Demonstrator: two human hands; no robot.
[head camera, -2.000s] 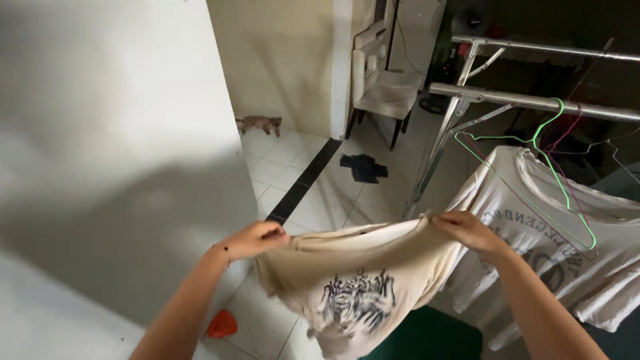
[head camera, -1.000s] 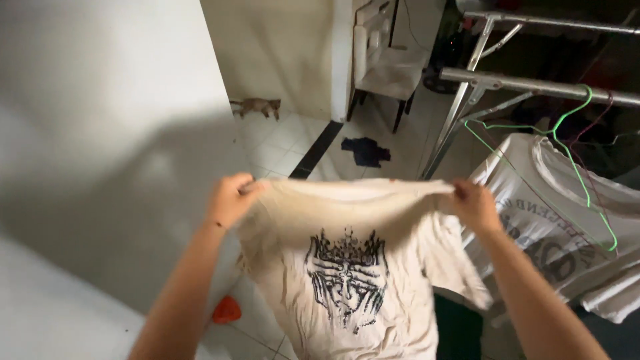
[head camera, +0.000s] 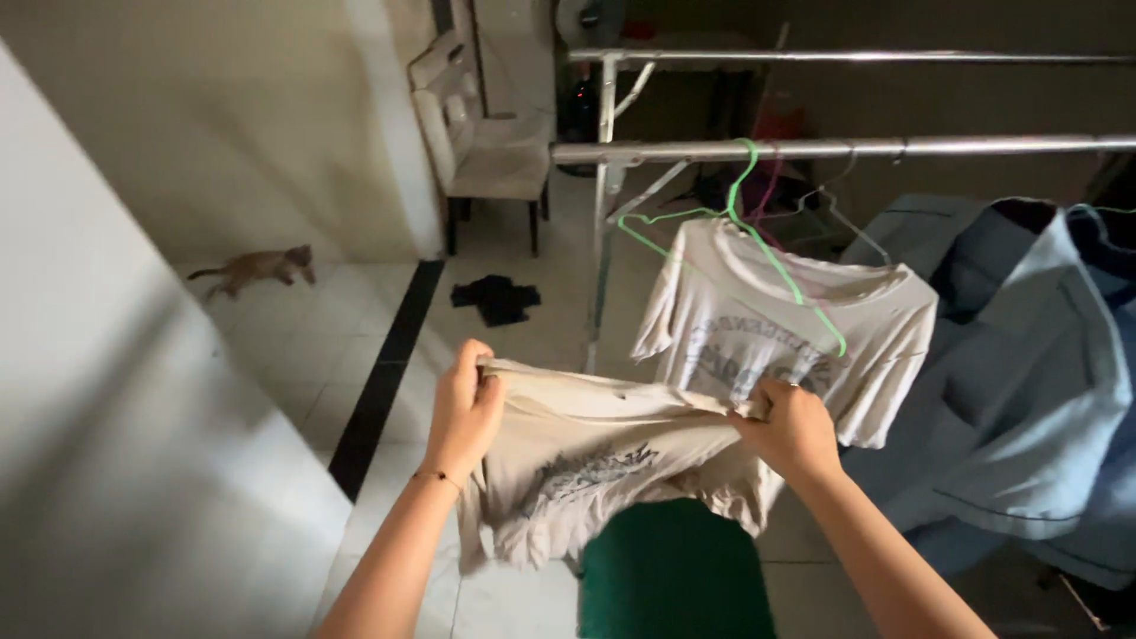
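A cream T-shirt (head camera: 568, 435) with a dark print hangs stretched between my hands. My left hand (head camera: 468, 408) grips its upper edge at one end, and my right hand (head camera: 788, 426) grips the same edge at the other. Behind my right hand, a whitish printed T-shirt (head camera: 790, 302) hangs from the rack. A green plastic hanger (head camera: 738, 209) hooks over the metal rail (head camera: 834, 148) in front of that shirt, beside a pink hanger (head camera: 770, 191) and a wire hanger (head camera: 834, 209). Below the cream shirt is a dark green object (head camera: 674, 577), its kind unclear.
Blue garments (head camera: 1021, 399) hang at the right. A pale wall or panel (head camera: 160, 399) stands close on my left. On the tiled floor lie a dark cloth (head camera: 497, 299) and, farther left, a cat (head camera: 262, 269) is on its feet. An upholstered chair (head camera: 497, 155) stands behind.
The cream shirt, spread with its print facing me a second ago, is now tilted and bunched at the bottom. The view has swung right, showing the blue garments. Both hands keep hold.
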